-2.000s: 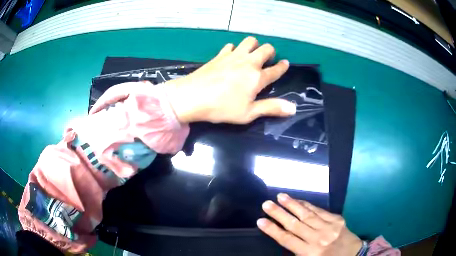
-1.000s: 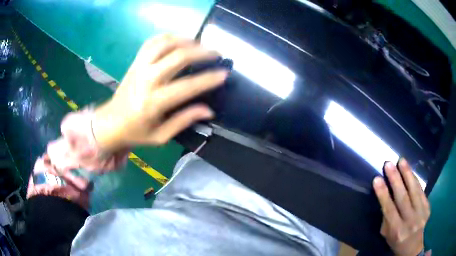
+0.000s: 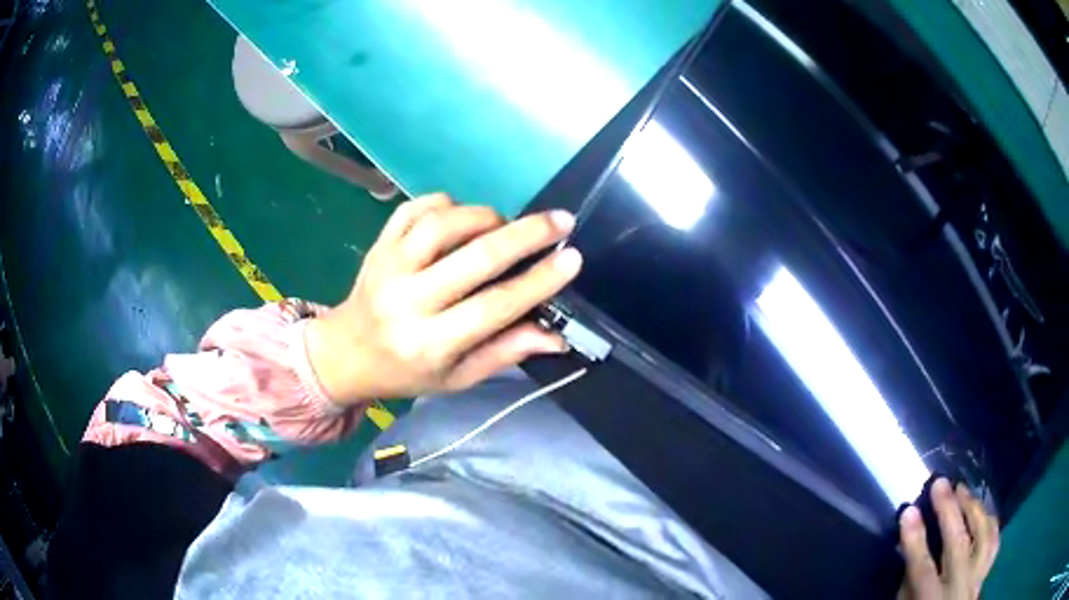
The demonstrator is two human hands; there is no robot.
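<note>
A glossy black display assembly (image 3: pixel 727 270) lies screen side up on the black work mat (image 3: pixel 715 492), with bright light reflections on it. My left hand (image 3: pixel 457 293) is at its near-left corner, fingertips at the edge beside a silver-grey hinge (image 3: pixel 580 336). A thin pale display cable (image 3: pixel 504 413) hangs from near that hinge to a dark end with yellow on it. My right hand (image 3: pixel 952 541) is at the near-right corner, partly cut off by the bottom edge, fingertips on the screen. Wrinkled clear film (image 3: pixel 1010 299) shows toward the far right side.
The green bench (image 3: pixel 528 94) extends beyond the assembly's left side. A round stool (image 3: pixel 276 88) stands beside the bench on the green floor with yellow-black tape (image 3: pixel 188 188). A white rail (image 3: pixel 1032 70) runs at upper right. Grey cloth covers my lap below the bench edge.
The view has turned toward the left side of the bench. My left hand has moved from above the screen to the near-left corner. The cable and its dark end now show clearly.
</note>
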